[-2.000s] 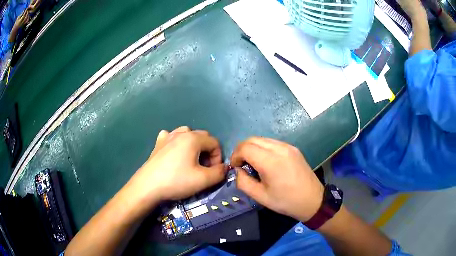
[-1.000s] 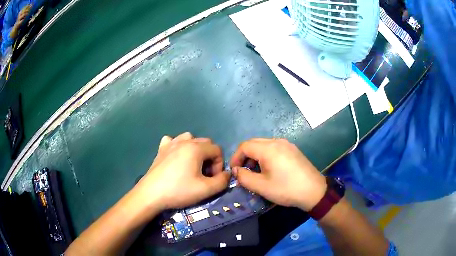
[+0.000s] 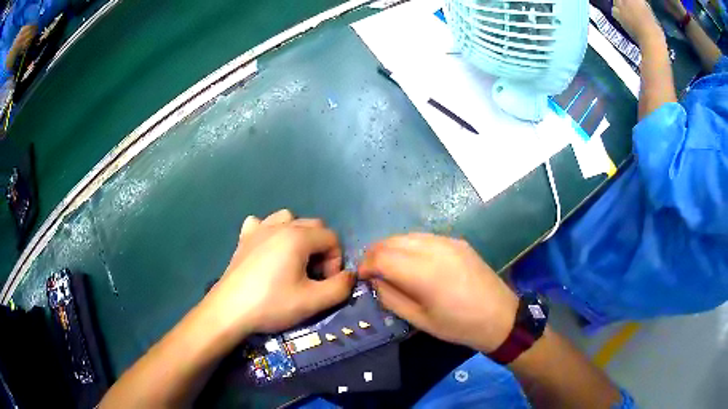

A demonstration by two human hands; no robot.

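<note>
An opened phone body (image 3: 351,334) lies on a black pad (image 3: 379,375) at the lower middle, its blue and silver main board (image 3: 274,361) at the left end. A row of small yellow tabs marks its dark middle. My left hand (image 3: 283,268) is bent over the upper long edge, thumb and fingertip pinched together. My right hand (image 3: 439,291) meets it there, fingertips pinched almost against the left ones. Whatever lies between the fingertips is too small and hidden to tell.
Another phone body (image 3: 76,323) lies at left beside a black pile (image 3: 28,351). A mint-green fan (image 3: 519,48), white paper (image 3: 479,156) and dark pen (image 3: 453,116) are at upper right. A conveyor rail (image 3: 144,140) curves at left. A person in blue (image 3: 686,176) is at right.
The view has shifted slightly. My right hand has turned, its fingers now more closed and flatter over the phone's edge. The person's forearm at right is in view again. The left hand keeps its pinch.
</note>
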